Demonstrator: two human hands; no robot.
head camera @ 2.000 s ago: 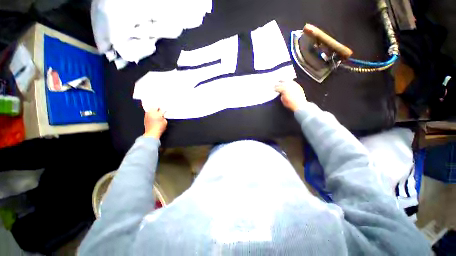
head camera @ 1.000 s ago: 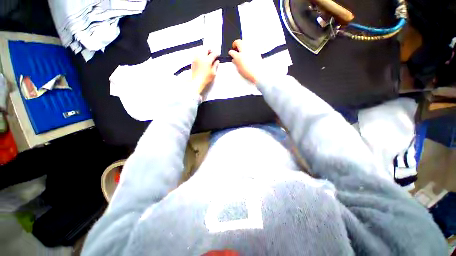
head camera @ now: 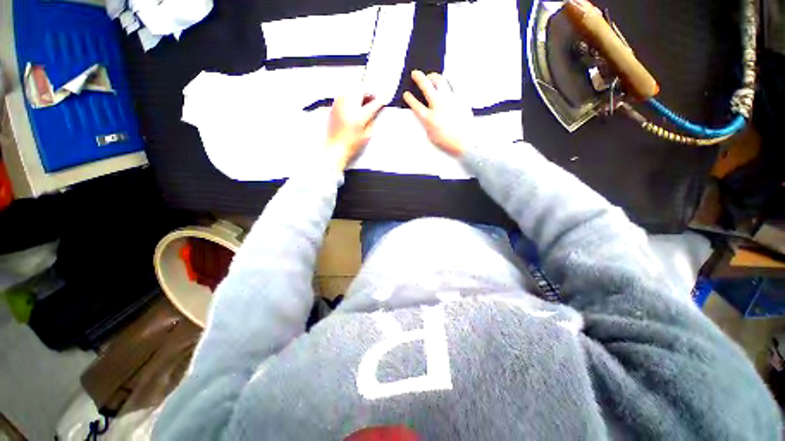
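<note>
The white garment panel with dark bands [head camera: 258, 112] lies flat on the black ribbed table cover [head camera: 594, 185]. My left hand [head camera: 350, 127] is on the panel near its middle, with thumb and forefinger close together at the dark join; whether cloth is pinched between them cannot be told. My right hand [head camera: 439, 112] rests just to the right with fingers apart, fingertips at the dark gap. The steam iron [head camera: 594, 65] lies to the right of the panel, untouched, its wooden handle up.
The blue hose [head camera: 701, 129] and cord leave the iron at the right. A stack of cut pieces [head camera: 163, 15] is at the far left. The blue-fronted cabinet [head camera: 73, 121] stands left of the table. A waste bucket [head camera: 172, 280] is below left.
Both hands have moved from the panel's lower corners to its middle. Since a second ago my right fingers have spread a little. The view has shifted, and the iron appears farther right.
</note>
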